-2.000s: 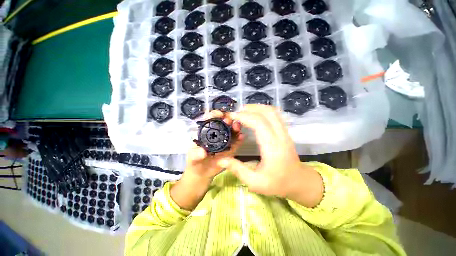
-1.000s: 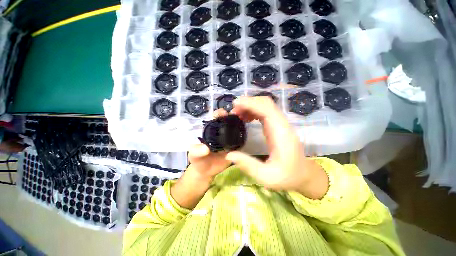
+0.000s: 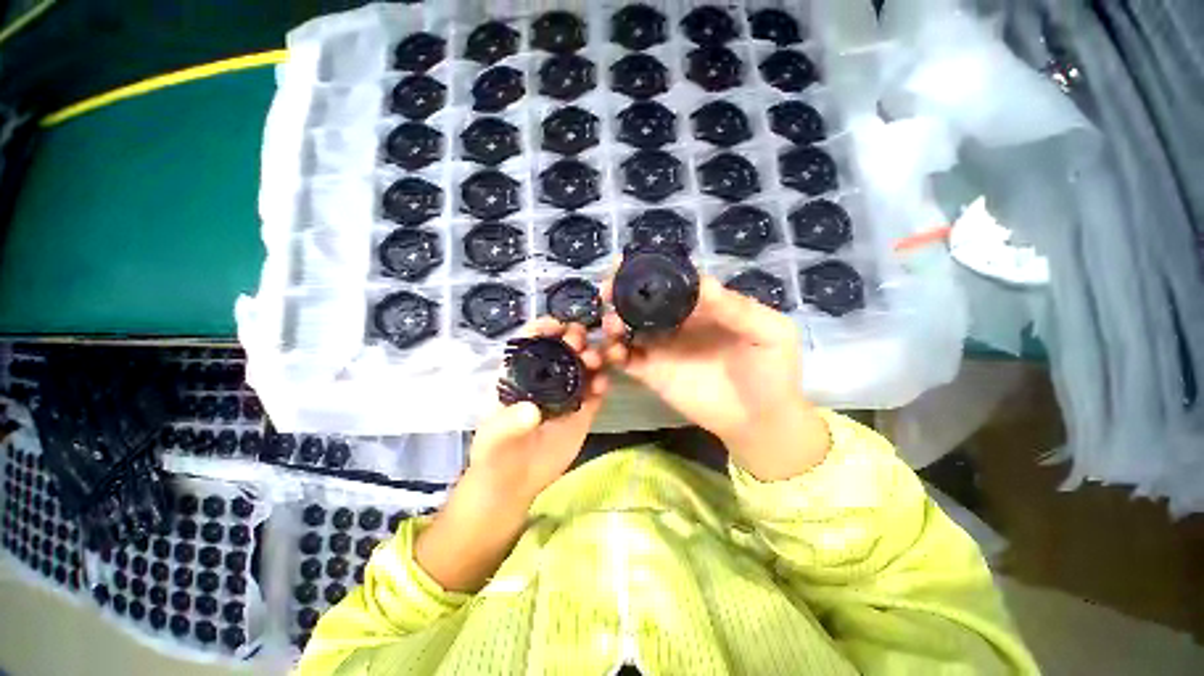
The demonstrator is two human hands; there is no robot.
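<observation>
My left hand [image 3: 512,456] holds a stack of black round watch cases [image 3: 544,375], its ribbed edge showing at the left. My right hand [image 3: 729,370] holds a black round watch case [image 3: 655,289] with its dished face towards me, above the tray's front rows. The two hands are close together at the front edge. The translucent white blister tray [image 3: 317,225] lies flat in front of me, with black cases in its grid pockets. Its left column has no cases. My right hand and its case hide part of the front row.
A crumpled white cloth [image 3: 993,243] and an orange stick [image 3: 922,239] lie right of the tray. A layered grey-white pile [image 3: 1122,264] stands at the far right. A dark glossy heap [image 3: 99,442] rests on filled trays [image 3: 192,561] at lower left. A green mat [image 3: 145,211] lies left.
My hands have moved apart. My right hand now holds a case separately, up and right of the stack in my left hand. The tray has shifted left and down in view.
</observation>
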